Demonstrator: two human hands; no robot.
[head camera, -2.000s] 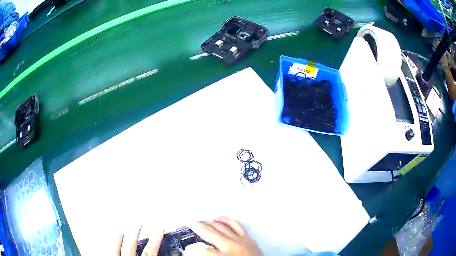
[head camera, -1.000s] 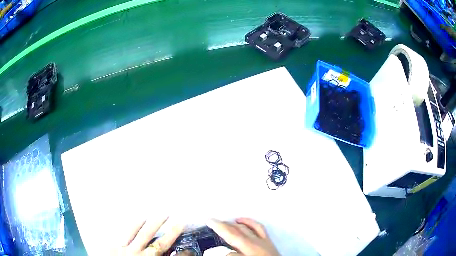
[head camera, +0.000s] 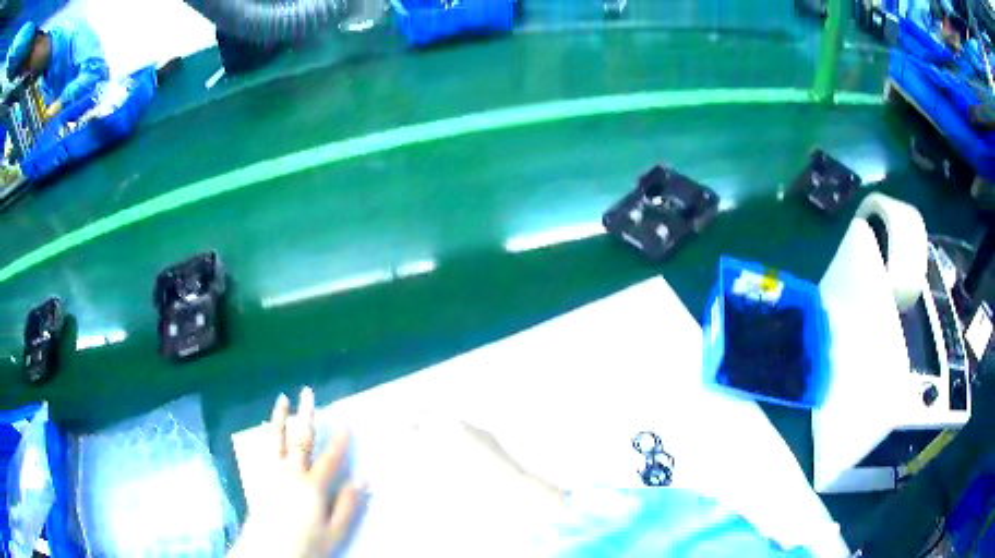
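My left hand (head camera: 311, 474) is raised over the left part of the white work sheet (head camera: 611, 349), palm and fingers washed out, fingers apart, with nothing seen in it. My right hand (head camera: 464, 463) is overexposed against the sheet at bottom centre, its sleeve entering from the lower right; its fingers and any held thing cannot be made out. The black housing earlier under my hands is not visible there. Loose black sealing rings (head camera: 655, 458) lie on the sheet, right of my right hand.
A blue parts bin (head camera: 824, 349) of black rings stands beside the white tape dispenser (head camera: 862, 436). Housings (head camera: 660, 209), (head camera: 827, 182), (head camera: 190, 305), (head camera: 43, 340) lie along the green belt (head camera: 436, 207). Bubble wrap (head camera: 153, 485) is lower left; a person (head camera: 71, 65) sits upper left.
The view has shifted up and left, showing more belt. My hands have parted from the housing they were on; my left hand is raised with fingers spread, and my right sleeve now shows.
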